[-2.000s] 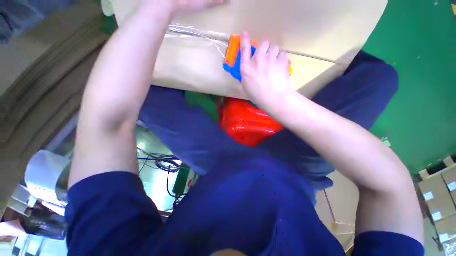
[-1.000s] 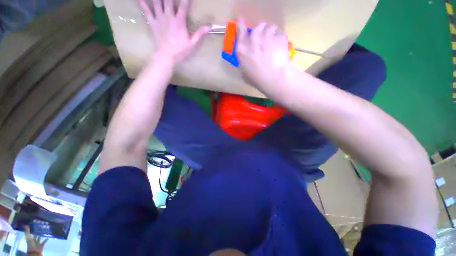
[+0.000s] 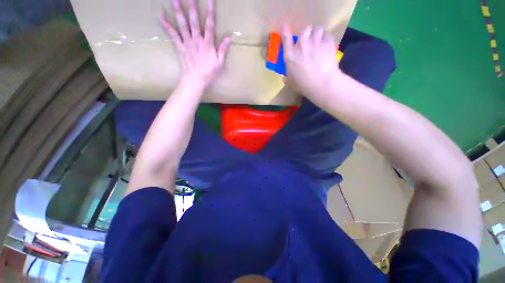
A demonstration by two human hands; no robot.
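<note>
A brown shipping carton [image 3: 138, 69] lies across my knees at the top of the view, its far side cut off by the edge. Shiny packing tape [image 3: 119, 42] runs along its seam. My left hand [image 3: 195, 52] lies flat on the carton with fingers spread and holds nothing. My right hand [image 3: 313, 58] is closed around the blue and orange tape dispenser [image 3: 274, 48], which rests on the carton over the seam, right of my left hand. My palm hides part of the dispenser.
A red stool [image 3: 252, 127] shows between my knees. Stacked flat cartons [image 3: 44, 105] stand at the left above a metal frame. A curling white label strip [image 3: 34, 204] is at lower left. More cartons [image 3: 368, 182] lie at lower right. Yellow-black tape [image 3: 489, 33] marks the green floor.
The tape dispenser in my right hand has moved right along the seam. My left hand has come down flat on the carton behind it. The carton sits further left in view.
</note>
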